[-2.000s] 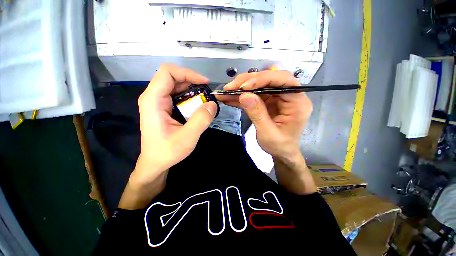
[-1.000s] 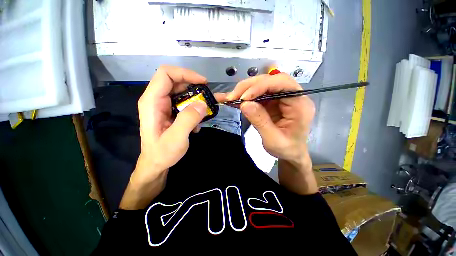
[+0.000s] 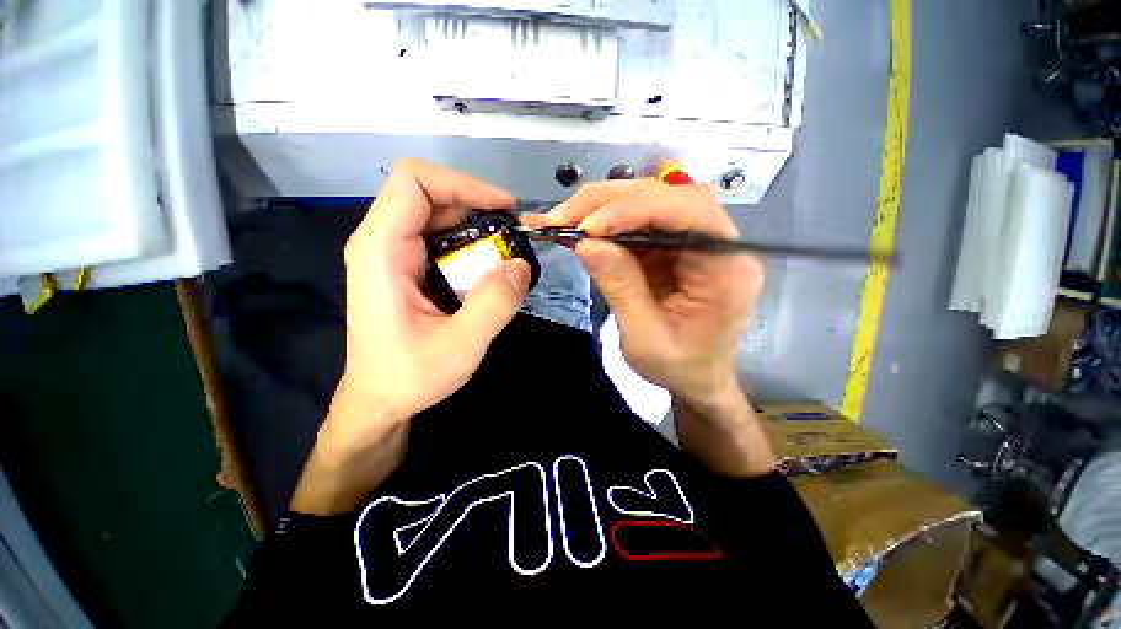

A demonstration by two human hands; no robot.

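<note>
My left hand (image 3: 424,295) holds a black watch housing (image 3: 523,261) above my lap, fingers behind it and thumb on its face. A silver-white battery (image 3: 470,264) with a yellow tape edge lies inside the housing. My right hand (image 3: 670,277) grips slim black tweezers (image 3: 713,242) between thumb and fingers. Their pale tip is at the housing's upper right edge; whether it touches a part there is too small to tell. The far end of the tweezers is blurred and points right.
A white equipment bench (image 3: 332,105) stands ahead, with a red push button (image 3: 675,176) at its front right. White trays (image 3: 111,148) stand at left by a green surface (image 3: 98,455). Cardboard boxes (image 3: 897,528) lie at lower right. A yellow line (image 3: 879,221) crosses the grey floor.
The housing has tilted in my left hand and shows more of the battery than one second ago. The tweezers' tip has moved up and left to the upper edge, and their far end has swung down.
</note>
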